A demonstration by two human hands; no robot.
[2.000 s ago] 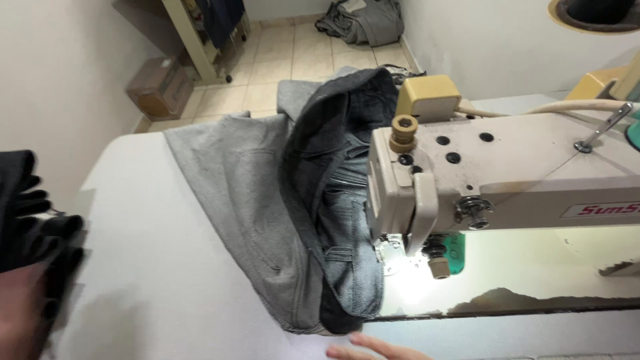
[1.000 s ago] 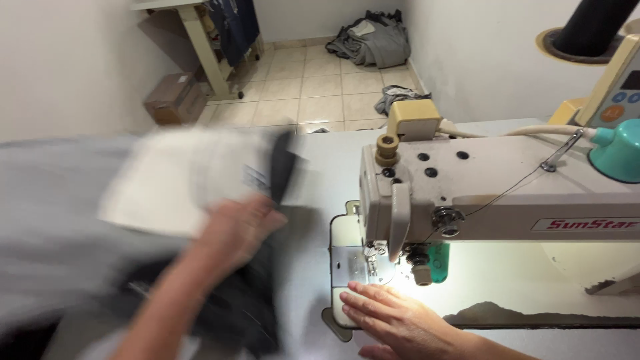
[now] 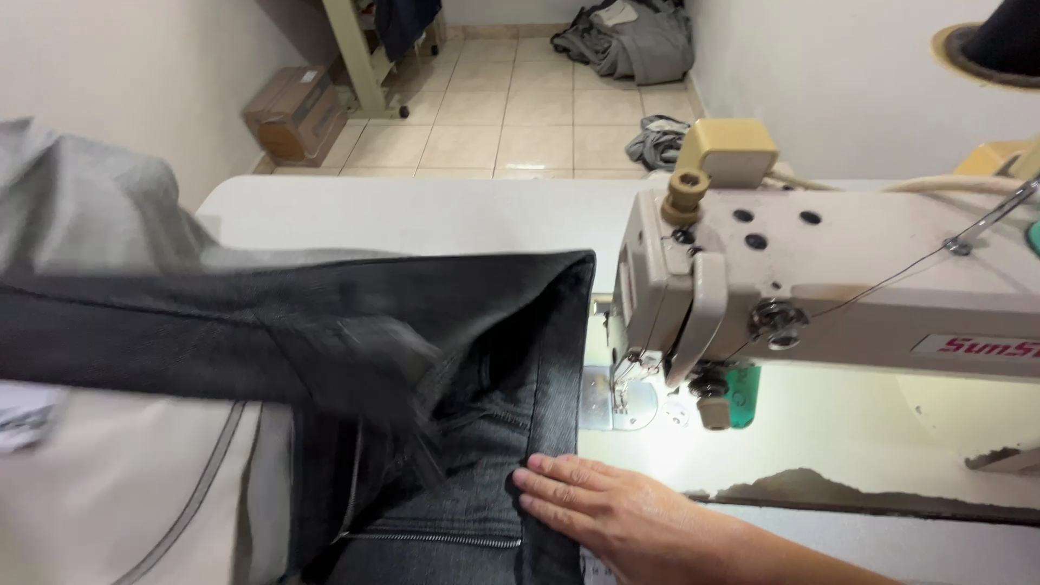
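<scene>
A pair of dark denim trousers (image 3: 479, 487), with a zipper and a pale inner lining (image 3: 122, 487), lies spread at the left of the sewing machine (image 3: 812, 276). My right hand (image 3: 601, 512) rests on the edge of the waistband, fingers extended, just below the presser foot (image 3: 621, 398). The band's upper corner reaches close to the machine head, beside the needle area, where the lamp shines. A lighter gray part of the cloth (image 3: 97, 203) rises at the far left. My left hand is not visible.
The white table (image 3: 406, 211) ends in a rounded far corner. Beyond it, a cardboard box (image 3: 296, 114) stands on the tiled floor by a table leg (image 3: 353, 57). Gray garments (image 3: 634, 41) are heaped near the right wall, with a smaller bundle (image 3: 660, 142) closer.
The dark garment, blurred at the left a second ago, now lies beside the needle area. My right hand has gone from the needle plate onto its waistband. My left hand has left the view.
</scene>
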